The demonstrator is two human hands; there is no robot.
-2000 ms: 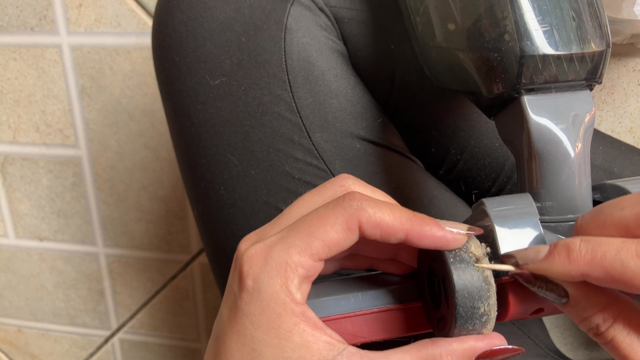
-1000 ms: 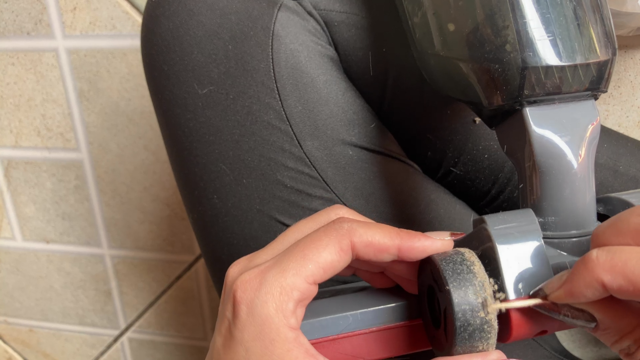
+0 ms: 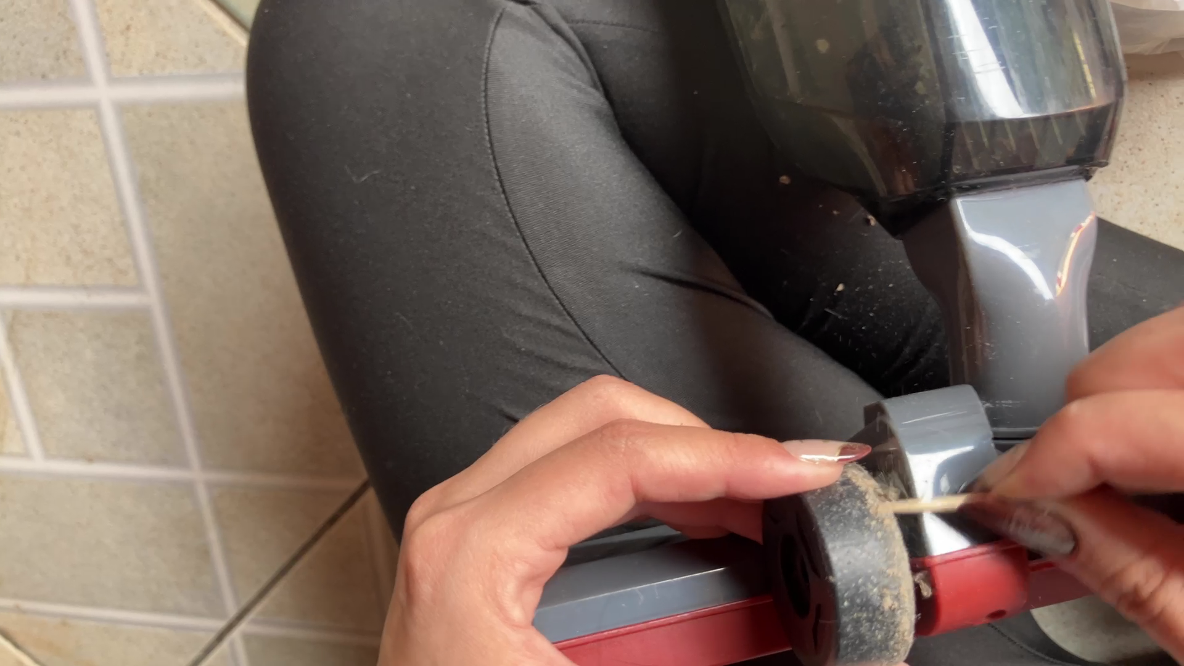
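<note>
My left hand (image 3: 546,527) grips a dusty black wheel (image 3: 856,564) on a grey and red vacuum cleaner head (image 3: 666,592), its index fingertip on the wheel's upper edge. Between thumb and finger, my right hand (image 3: 1091,490) pinches a thin wooden toothpick (image 3: 930,504). The toothpick's tip touches the dirt-caked rim of the wheel. A glossy grey neck (image 3: 1013,287) rises behind the head to a dark transparent container (image 3: 934,92). The left thumb is out of view below the frame.
The vacuum parts lie over legs in black trousers (image 3: 416,213), which carry crumbs of dirt. Beige floor tiles (image 3: 65,203) with pale grout lie at left. A clear plastic item (image 3: 1152,23) shows at the top right corner.
The right hand with the toothpick has moved up along the wheel's rim since one second ago. More crumbs show on the trousers than two seconds ago.
</note>
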